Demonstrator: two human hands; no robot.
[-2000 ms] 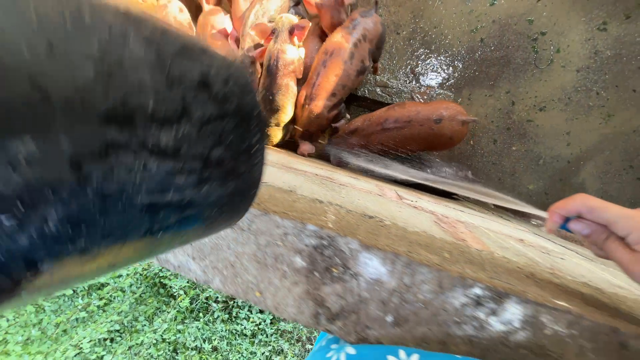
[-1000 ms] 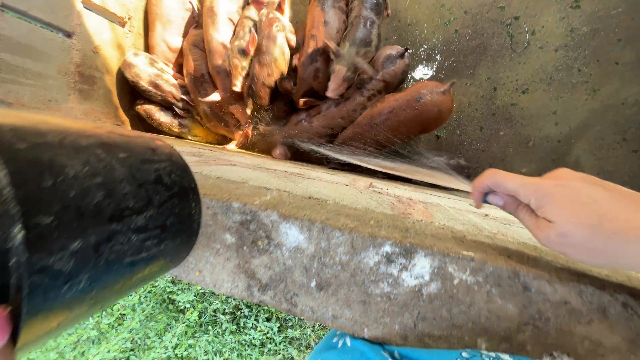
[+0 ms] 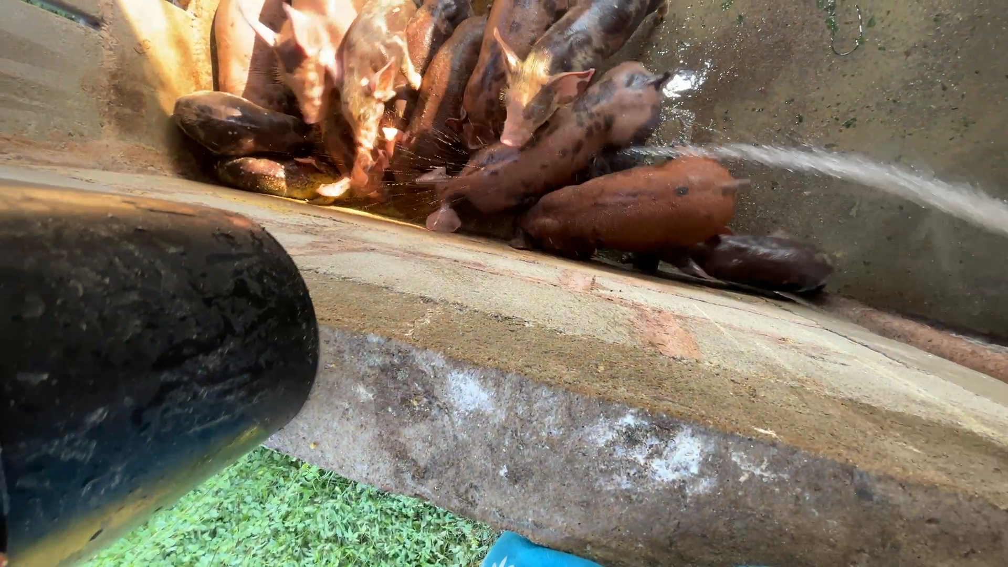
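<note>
Neither of my hands shows at this moment. A stream of water (image 3: 866, 173) enters from the right edge and reaches the pigs; its source is out of view. Several wet pigs crowd along the inner side of a concrete wall (image 3: 551, 315). A reddish-brown pig (image 3: 638, 206) stands close to the wall, with a spotted pig (image 3: 551, 157) beside it and a small dark pig (image 3: 768, 261) to its right. At the lower left, a large black cylindrical object (image 3: 150, 354) fills the near view; what supports it is hidden.
The wall's rough top edge (image 3: 551, 449) crosses the view, with white patches on it. Green ground plants (image 3: 339, 512) grow below on the near side. Blue patterned cloth (image 3: 531, 551) shows at the bottom edge. The wet pen floor (image 3: 787, 94) lies behind the pigs.
My right hand, earlier at the right with water spraying from it, has gone out of view. The water now comes in from the right edge. Some pigs have shifted, and the small dark one now shows.
</note>
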